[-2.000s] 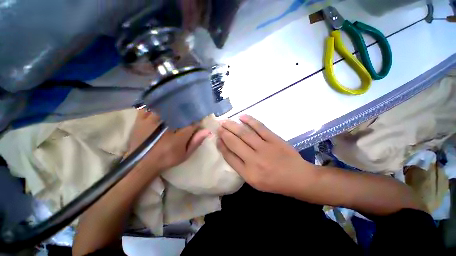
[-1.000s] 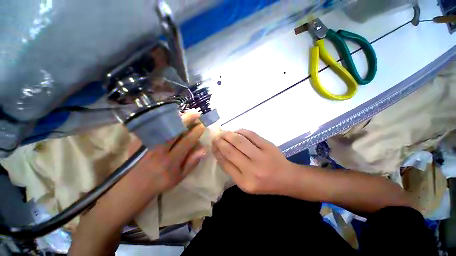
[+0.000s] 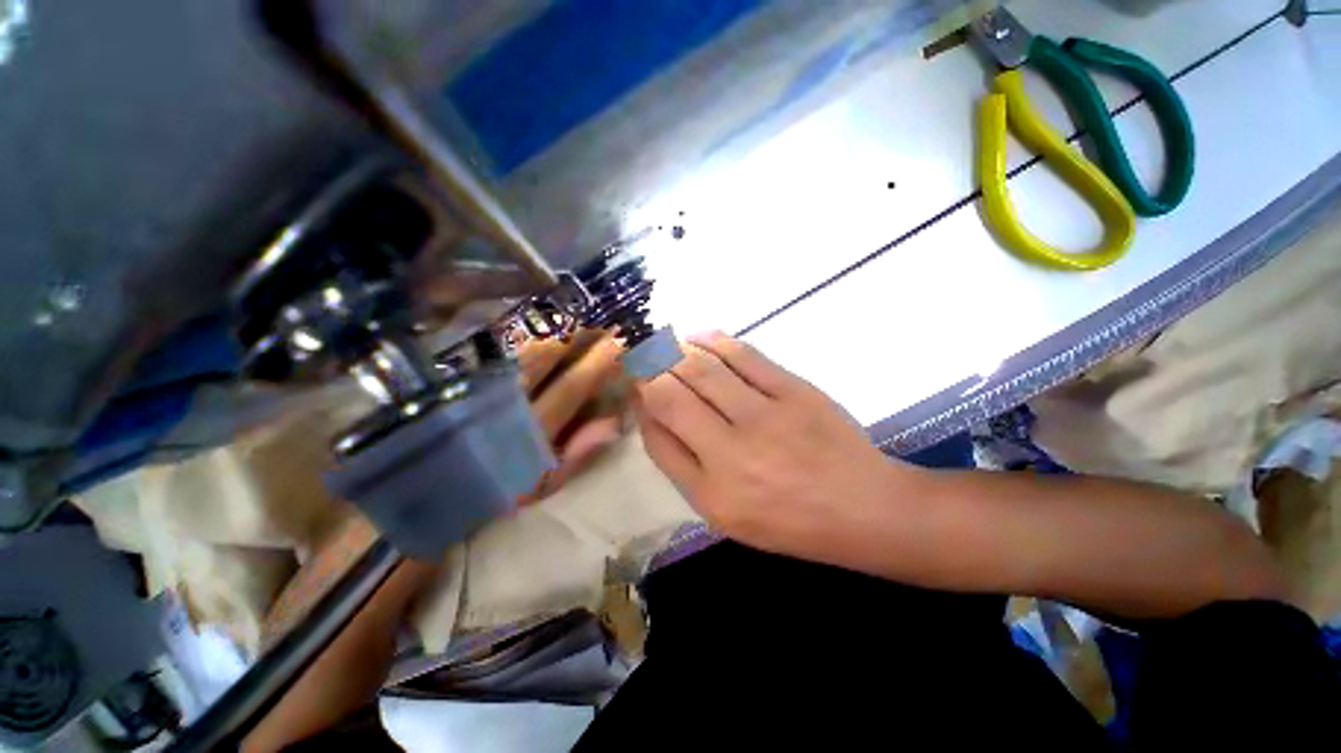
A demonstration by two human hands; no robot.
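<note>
The beige fabric [image 3: 574, 522] lies under and left of the needle area and hangs over the table's front edge. My left hand [image 3: 566, 405] is partly hidden behind the grey tension knob [image 3: 456, 464]; its fingers show on the cloth beside the presser foot [image 3: 547, 316]. My right hand [image 3: 765, 449] lies flat with its fingers together, fingertips on the cloth's edge against the small grey block [image 3: 652, 352]. Whether either hand pinches the cloth cannot be seen.
Scissors with yellow and green handles [image 3: 1081, 147] lie on the white table [image 3: 824, 221]. More beige cloth [image 3: 1177, 390] is heaped beyond its front edge at right. A curved dark bar [image 3: 302, 647] crosses the lower left. A grey box with a round grille [image 3: 59, 633] stands at far left.
The view has shifted closer to the machine head. The cloth in front of my hands has drawn in toward the needle area, uncovering the table edge. My left hand is now more hidden behind the knob.
</note>
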